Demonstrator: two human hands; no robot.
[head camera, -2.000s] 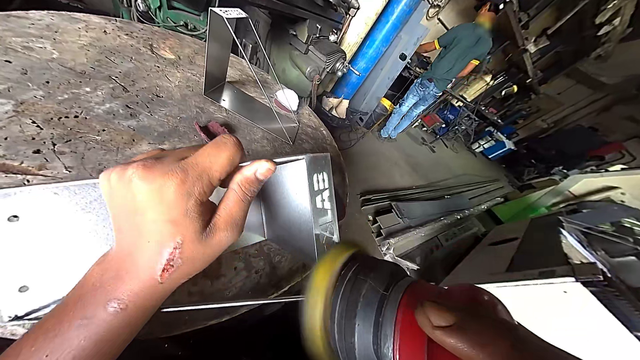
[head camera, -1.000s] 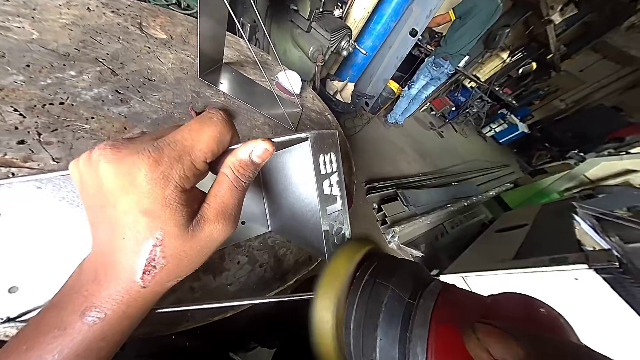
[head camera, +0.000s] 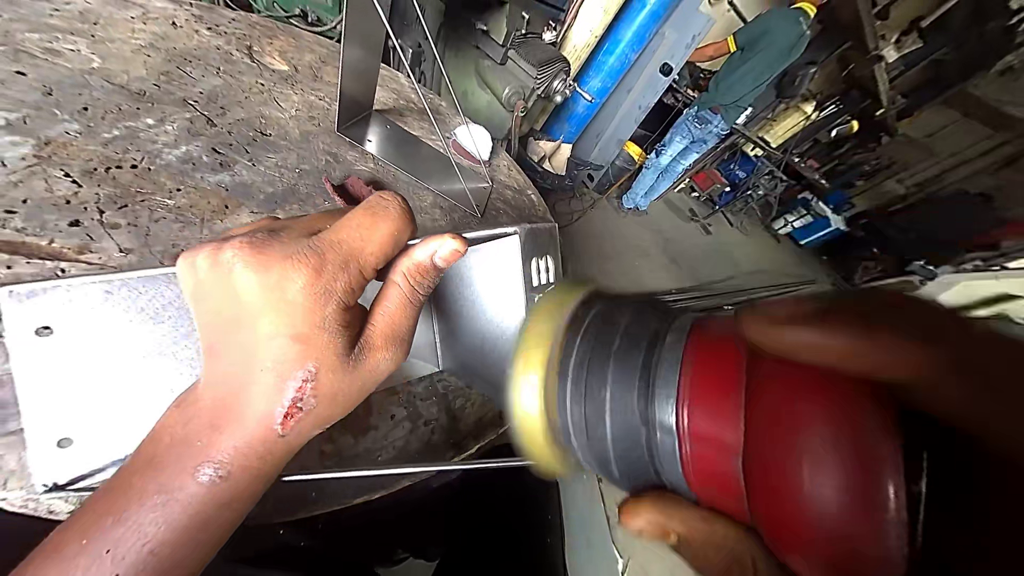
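Observation:
A bent sheet-metal bracket with drilled holes lies over the edge of a worn wooden table. My left hand grips its upper edge, with fingers wrapped over and the thumb along the near side. Cut-out lettering marks the bracket's end face. At the right, my right hand is closed round a red and grey power sander, partly in shadow. The sander's yellow pad is blurred and stands at that end face, covering part of the lettering; whether they touch is hard to tell.
A second bent metal frame stands on the round wooden table, near a white and dark red disc and a dark red scrap. Beyond are a machine, a blue cylinder and a person standing at a bench.
The sander has moved up along the bracket's end face and now covers lettering that showed earlier. My left hand keeps its grip on the bracket.

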